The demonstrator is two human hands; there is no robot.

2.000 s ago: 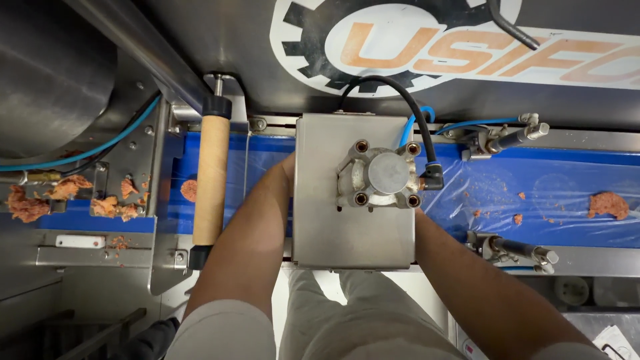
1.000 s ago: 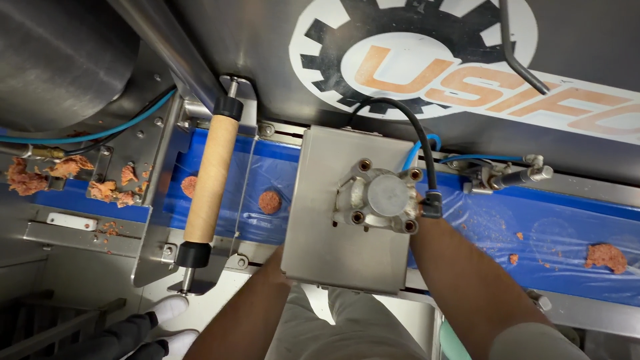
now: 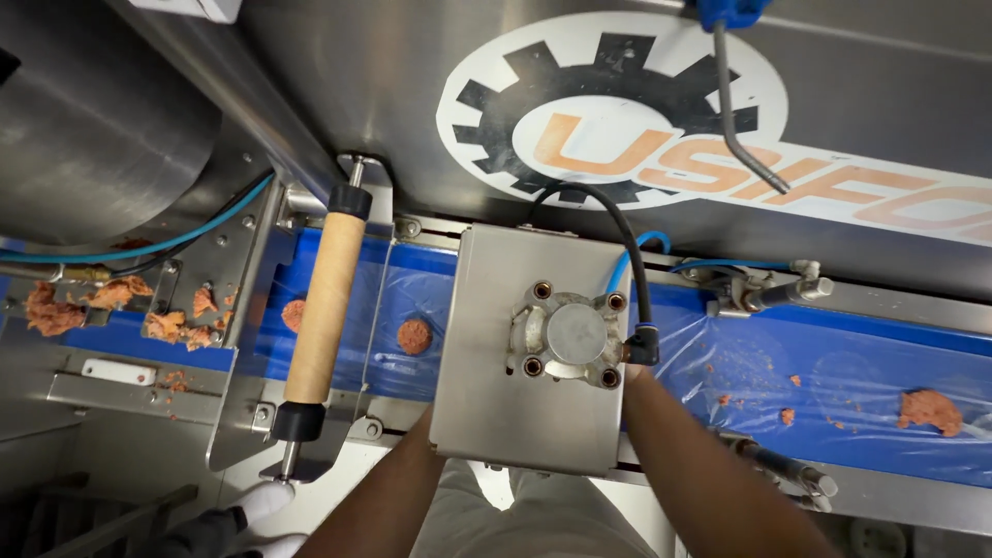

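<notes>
Both my forearms reach under a stainless steel housing (image 3: pixel 480 325) that carries a round pneumatic actuator (image 3: pixel 576 333) and spans a blue conveyor belt (image 3: pixel 837 349). The housing hides my left hand and my right hand, so what they hold or touch cannot be seen. Left of the housing, a round ground-meat patty (image 3: pixel 415 336) lies on clear film over the belt. A second patty (image 3: pixel 294 315) is partly covered by a tan roller (image 3: pixel 325 310) with black end collars. On the belt's right part lies a torn piece of meat (image 3: pixel 930 412), with small crumbs nearby.
Meat scraps (image 3: pixel 54 308) sit on the machine parts at far left, below a blue air hose (image 3: pixel 155 249). Pneumatic cylinders (image 3: pixel 790 294) flank the belt at right. A bent metal tube (image 3: pixel 732 124) hangs above. At lower left show another person's white shoes (image 3: pixel 267 502).
The patty left of the housing shows one second ago but not two seconds ago. My left forearm has shifted from the housing's left side to its lower edge. The view has shifted.
</notes>
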